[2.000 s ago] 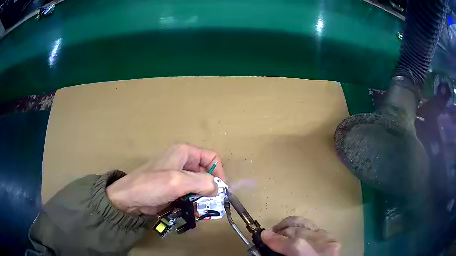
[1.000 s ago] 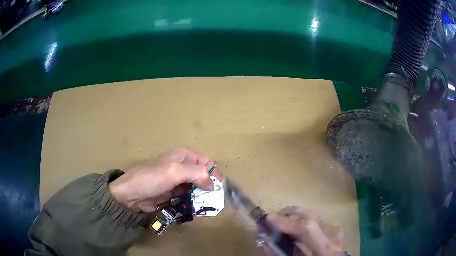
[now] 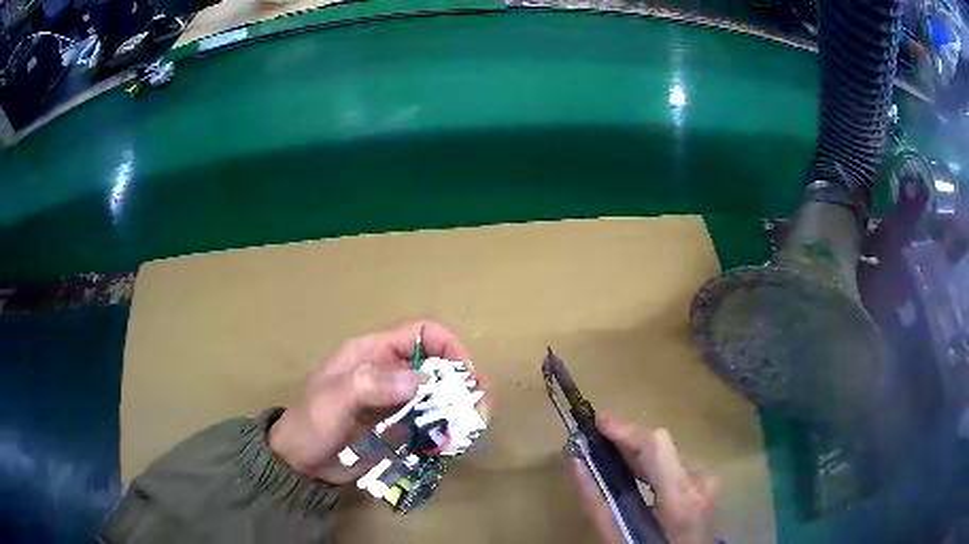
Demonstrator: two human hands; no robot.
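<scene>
My left hand holds the white plastic housing over the cardboard mat. A green wire sticks up by the fingertips. The small circuit board with a yellow component hangs below the housing by wires. My right hand is closed on the black handle of the soldering iron. The iron's dark tip points up and left, apart from the housing, with the feed tube along its left side. The right hand is partly cut off by the lower edge.
The tan cardboard mat lies under both hands, specked with bits. The green conveyor belt crosses beyond it, with a small assembly at its far left. The fume extractor hood on a ribbed hose stands at the mat's right.
The iron has moved right, away from the housing, and its tip is now apart from it. The left hand has turned the housing, showing a different side. The view has tilted up, showing more beyond the belt.
</scene>
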